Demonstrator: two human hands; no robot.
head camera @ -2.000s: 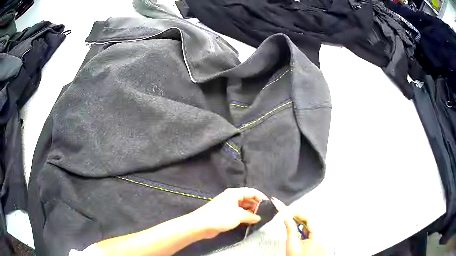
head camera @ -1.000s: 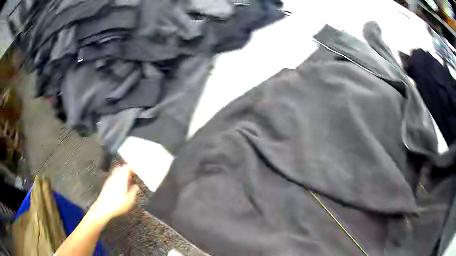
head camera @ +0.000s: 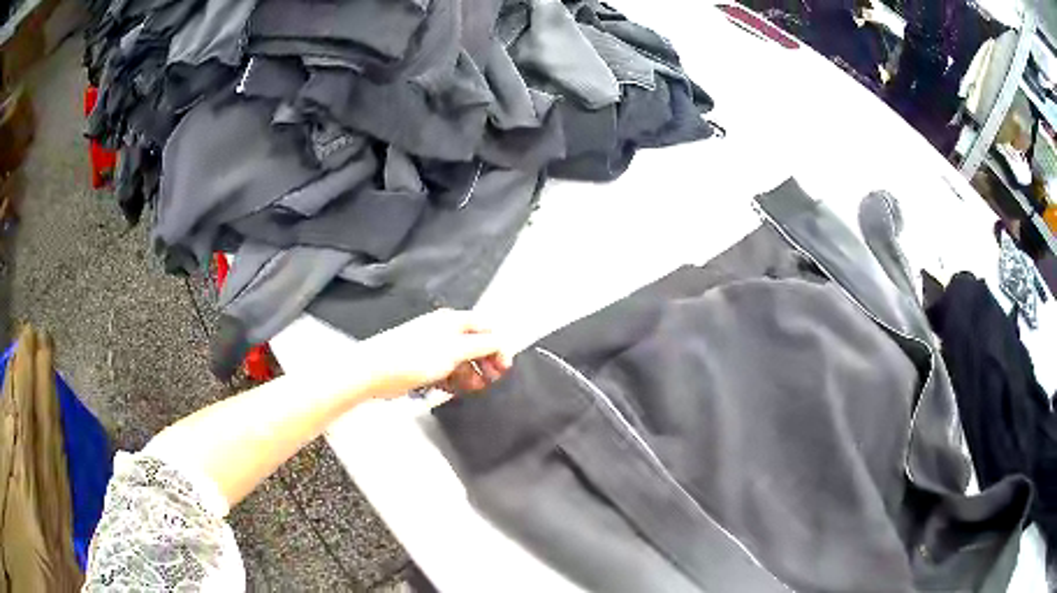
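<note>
A dark grey zip jacket [head camera: 742,405] lies spread on the white table, with a long whitish zipper line running diagonally down its near part. Its collar or band end with another whitish edge points to the far side. My left hand [head camera: 464,353] is at the jacket's near left corner, fingers curled, at the edge of the cloth; whether the fingers pinch the cloth is not clear. My right hand is not in view.
A big heap of grey garments [head camera: 383,127] covers the table's far left and hangs over its edge. Black garments [head camera: 985,348] lie at the right. Speckled floor [head camera: 87,290] and a brown and blue item [head camera: 41,463] are at the left. Shelves [head camera: 1008,127] stand far right.
The view has turned left, towards the heap. My left hand has moved from beside the table edge onto the jacket's corner. The zipper edge now shows on top. My right hand has left the picture.
</note>
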